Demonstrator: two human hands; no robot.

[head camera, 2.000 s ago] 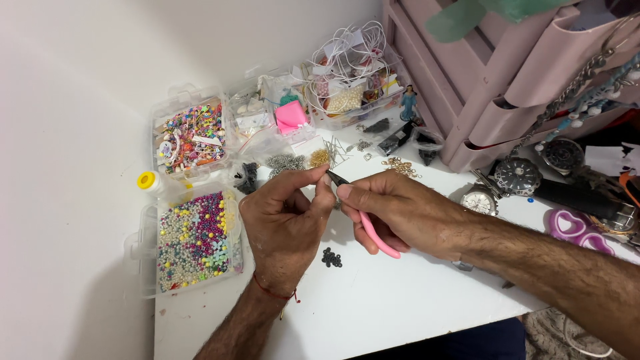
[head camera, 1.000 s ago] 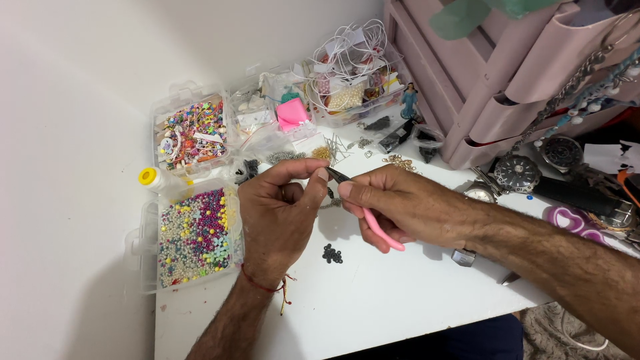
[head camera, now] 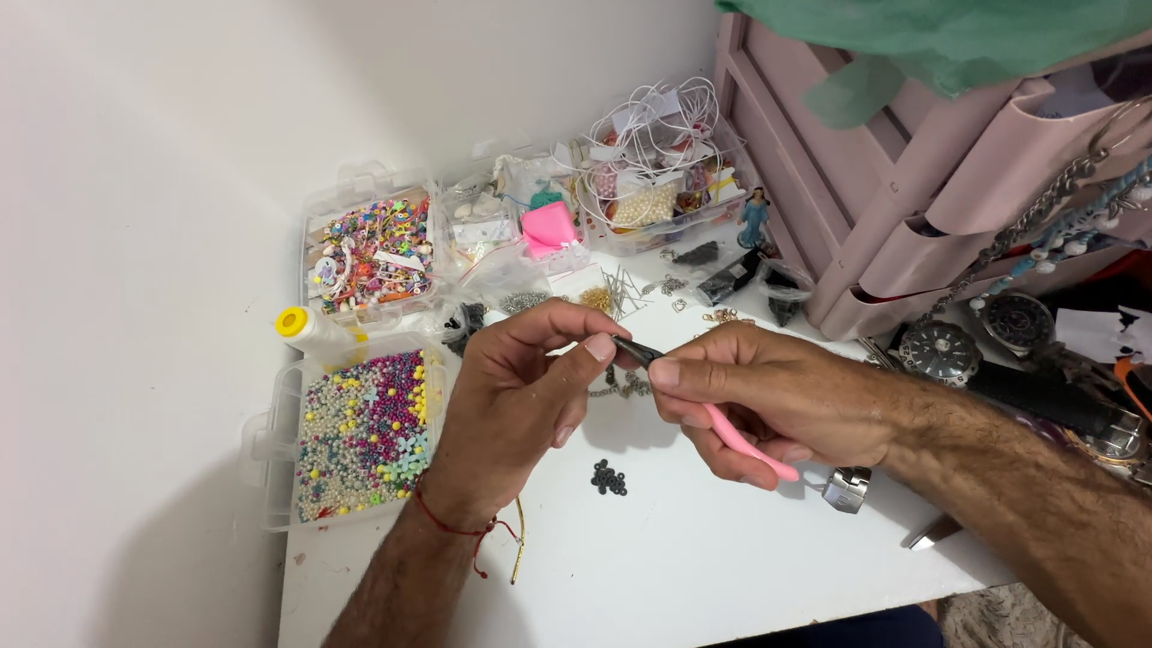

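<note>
My right hand point(head camera: 747, 396) grips pliers point(head camera: 740, 443) with pink handles and dark metal jaws. The jaw tips meet the thumb and forefinger of my left hand point(head camera: 540, 378), which pinch something too small to make out. Behind and below the fingertips a dark metal chain point(head camera: 625, 387) shows, partly hidden by both hands. A small pile of black ring-shaped beads point(head camera: 609, 478) lies on the white table point(head camera: 594, 567) below my hands. Past my left hand are gold jump rings point(head camera: 596, 299) and silver pins point(head camera: 625, 290).
An open bead box point(head camera: 301, 441), a white thread spool with yellow ends point(head camera: 310, 328) and a mixed bead box point(head camera: 310, 252) stand left. Behind is a box of cords and pearls point(head camera: 661, 236). A pink drawer unit point(head camera: 864, 207) and wristwatches point(head camera: 939, 354) are at right.
</note>
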